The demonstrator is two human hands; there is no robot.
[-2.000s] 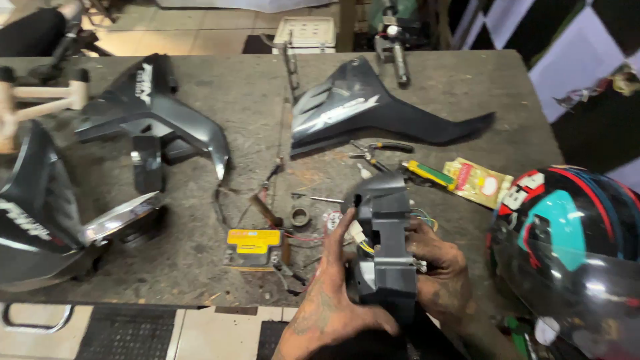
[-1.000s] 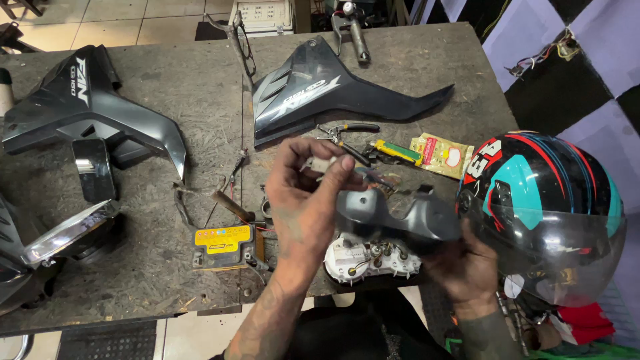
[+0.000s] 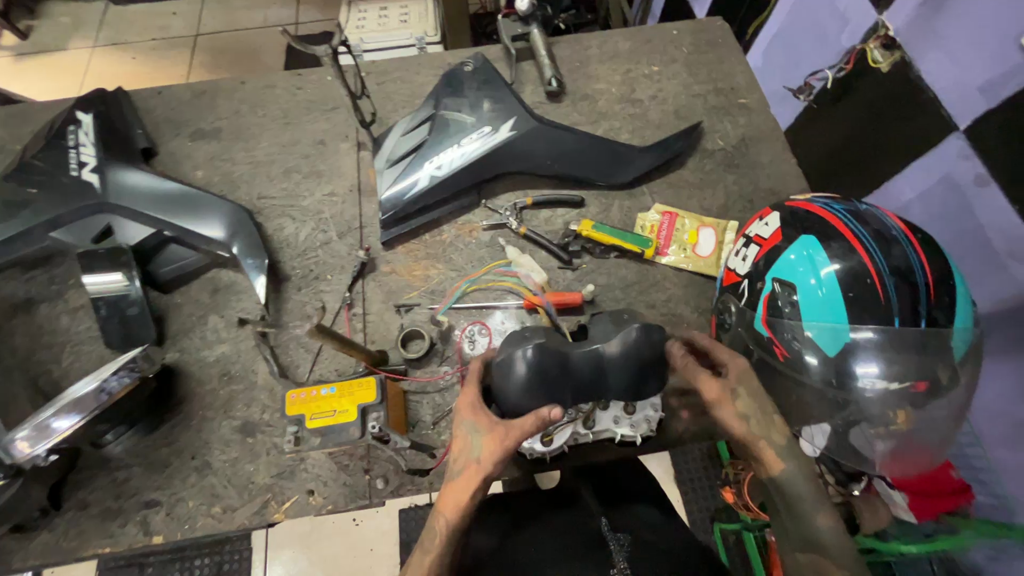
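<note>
A black plastic motorcycle instrument housing (image 3: 580, 368) is between my hands, its smooth rounded side up. My left hand (image 3: 492, 428) grips its left end, with the thumb along the near edge. At its right end is my right hand (image 3: 712, 376), slightly blurred, with the fingertips at the corner; how firmly they hold is unclear. A white instrument part (image 3: 632, 422) lies under the housing's near edge. Coloured wires with a white connector (image 3: 526, 266) extend behind the housing, beside an orange-handled screwdriver (image 3: 560, 301). A metal ring (image 3: 414, 344) lies to the left.
A battery with a yellow label (image 3: 332, 404) sits near the front edge. Dark fairing panels (image 3: 480, 144) lie farther back. Pliers (image 3: 532, 224), a yellow-green utility knife (image 3: 614, 238) and a foil packet (image 3: 688, 238) lie beyond the housing. A helmet (image 3: 848, 320) is at the right.
My left hand has moved from the connector and wires to the housing's left end. The connector now lies on the table. The housing has turned and sits lower, over the white part.
</note>
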